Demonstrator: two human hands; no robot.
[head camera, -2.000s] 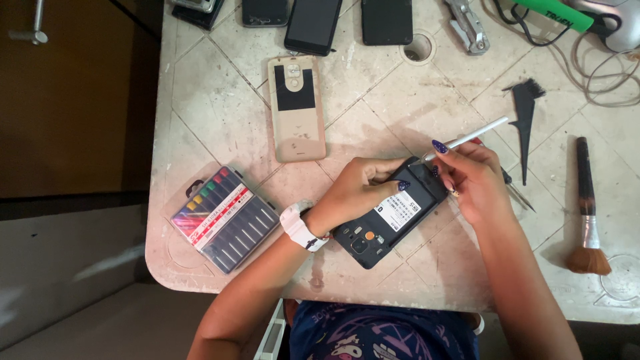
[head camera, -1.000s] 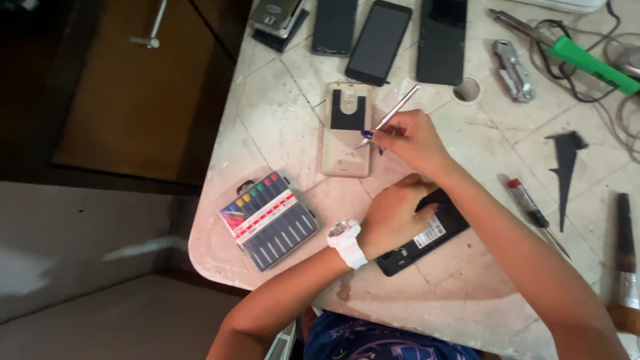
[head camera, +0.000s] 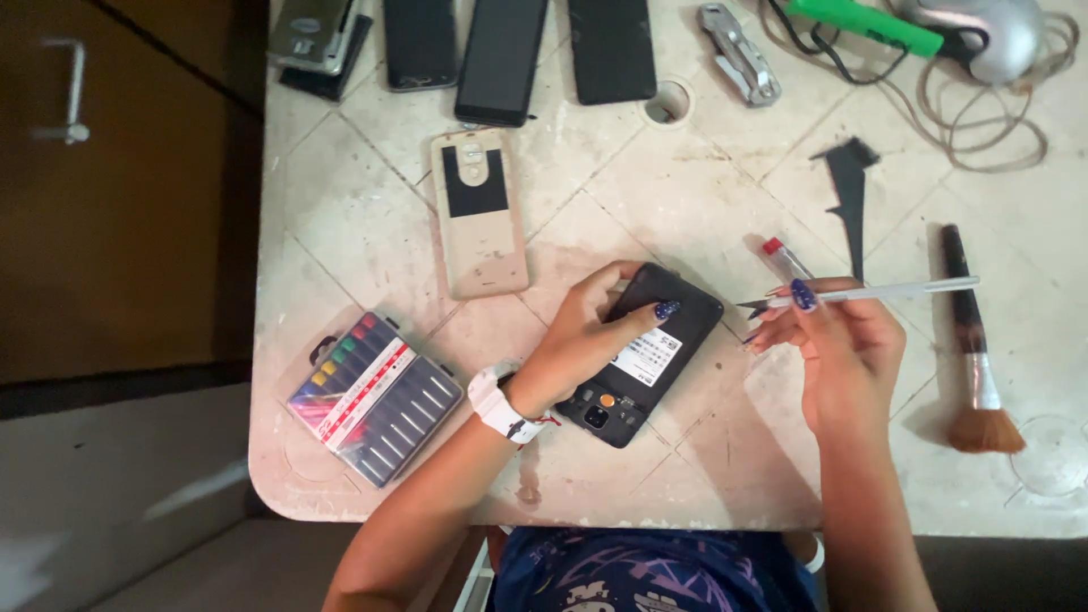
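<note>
A black phone with its back cover off (head camera: 671, 387) lies tilted on the table, and my left hand (head camera: 595, 327) grips it, thumb across its back near the label. My right hand (head camera: 837, 340) holds a slim silver craft knife (head camera: 884, 291) between thumb and fingers, its dark pointed tip just right of the phone. Above and left of the phone lies a beige phone back cover (head camera: 489, 242) with a dark patch. A clear case of small screwdrivers (head camera: 374, 399) with coloured ends rests left of my left wrist.
Along the far side are several dark phones (head camera: 501, 59), a folding multitool (head camera: 739, 55), a round hole (head camera: 667, 102) and a green-handled tool with cables (head camera: 875, 25). To the right lie a black tint brush (head camera: 847, 204), a soft brush (head camera: 973, 357) and a red-capped screwdriver (head camera: 786, 257).
My right hand with the knife has moved from the beige cover to the right of the black phone. My left hand now has its thumb over the phone's back. The view has shifted.
</note>
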